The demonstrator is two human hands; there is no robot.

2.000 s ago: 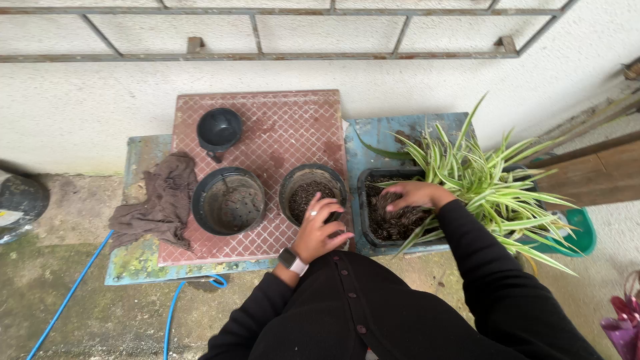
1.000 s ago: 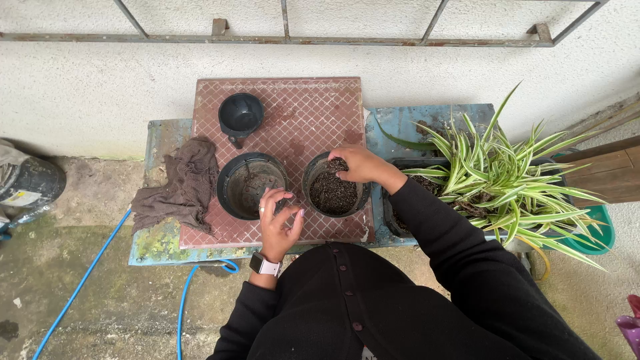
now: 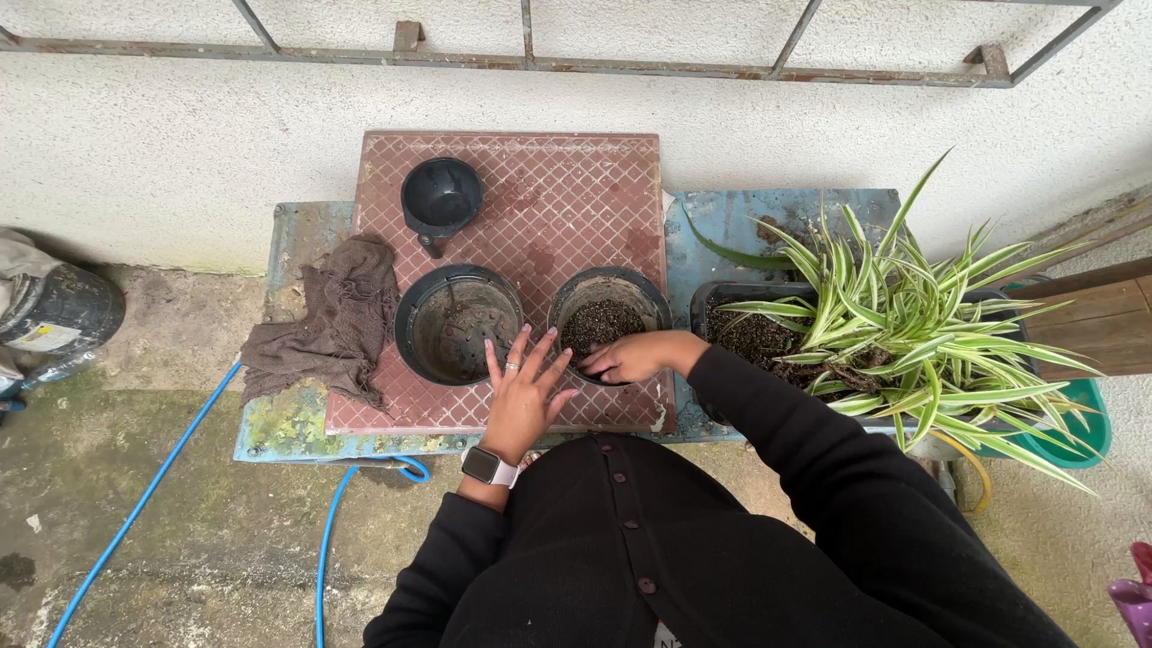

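My right hand [image 3: 630, 356] reaches into a round dark plastic pot [image 3: 660, 306] part filled with potting soil [image 3: 601, 322]; its fingertips touch the soil by the near wall, and whether they grip any is hidden. My left hand [image 3: 525, 393], with a ring and a smartwatch, hovers with fingers spread at the near edge of another round plastic pot [image 3: 412, 335], which has drainage holes and a little soil on its bottom. Nothing is in the left hand. At the right, a rectangular black planter [image 3: 711, 297] holds soil and a striped spider plant [image 3: 900, 315].
Both pots stand on a red patterned tile [image 3: 558, 198] over a blue worn tabletop [image 3: 720, 216]. A small black pot [image 3: 442, 196] stands behind them, and a brown cloth [image 3: 337, 315] lies left. A metal grille [image 3: 576, 65] crosses above. A blue hose [image 3: 144, 504] runs on the floor.
My right hand was in the planter, then moved left to the soil-filled pot, where it is now lower inside. My left hand has shifted from the soil-filled pot toward the other pot, its fingers now more spread.
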